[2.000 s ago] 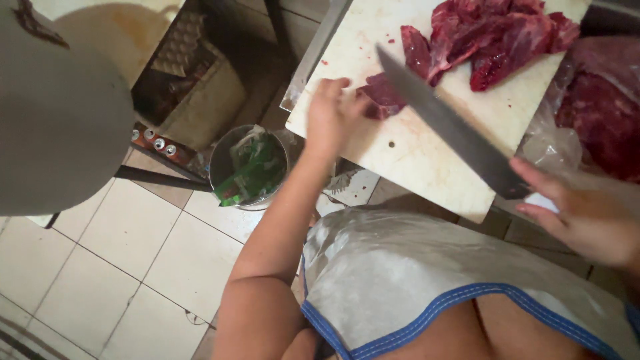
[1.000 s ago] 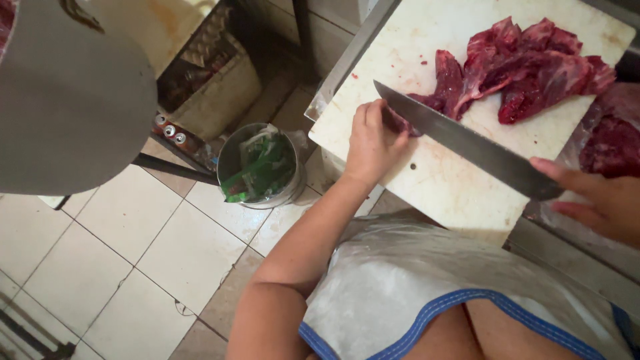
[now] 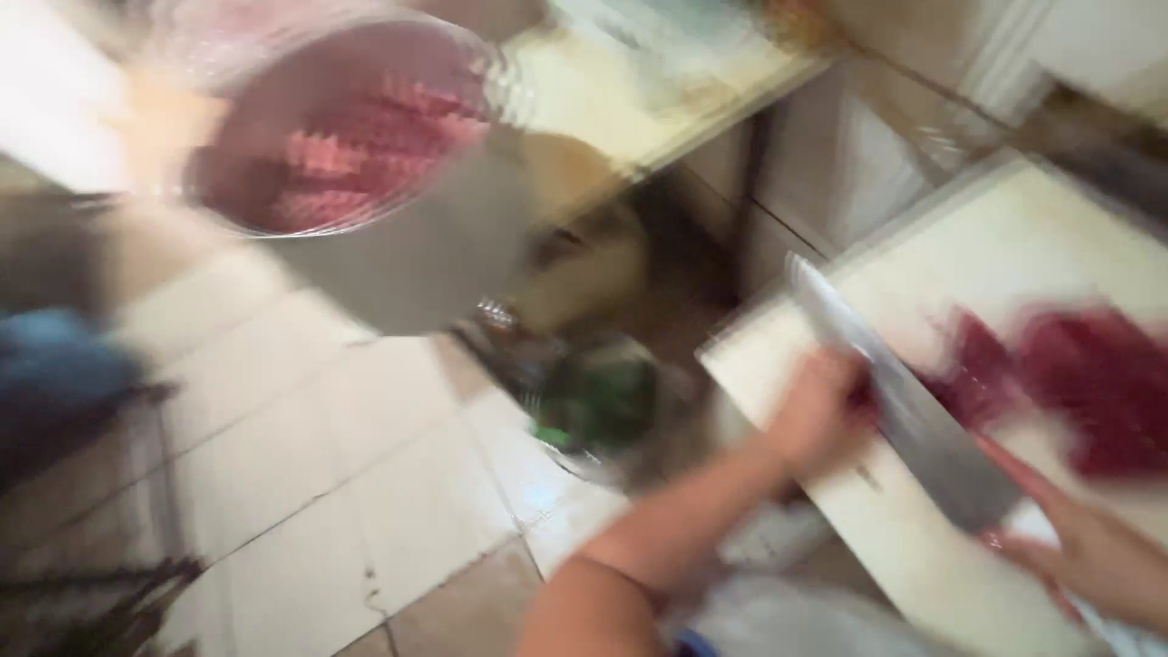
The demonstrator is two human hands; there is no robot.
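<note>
The view is blurred. My right hand (image 3: 1063, 538) grips the handle of a large kitchen knife (image 3: 912, 411), whose blade slants up and left over the white cutting board (image 3: 1004, 219). Beside the blade, my left hand (image 3: 826, 406) is closed on a small piece of dark red meat (image 3: 862, 392) near the board's left edge. More raw meat (image 3: 1095, 383) lies on the board, right of the knife. Whether the blade touches the meat is not clear.
A large metal pot (image 3: 420, 246) holding red meat (image 3: 365, 155) stands at upper left, beside a pale tabletop (image 3: 639, 109). Below on the tiled floor (image 3: 328, 474) is a bucket (image 3: 593, 456) with green material inside. A blue, blurred thing (image 3: 64, 365) shows at far left.
The view has swung left, bringing the pot's inside into sight. My left hand, earlier with its fingers spread at the meat, is now closed on a piece. The knife stays in my right hand.
</note>
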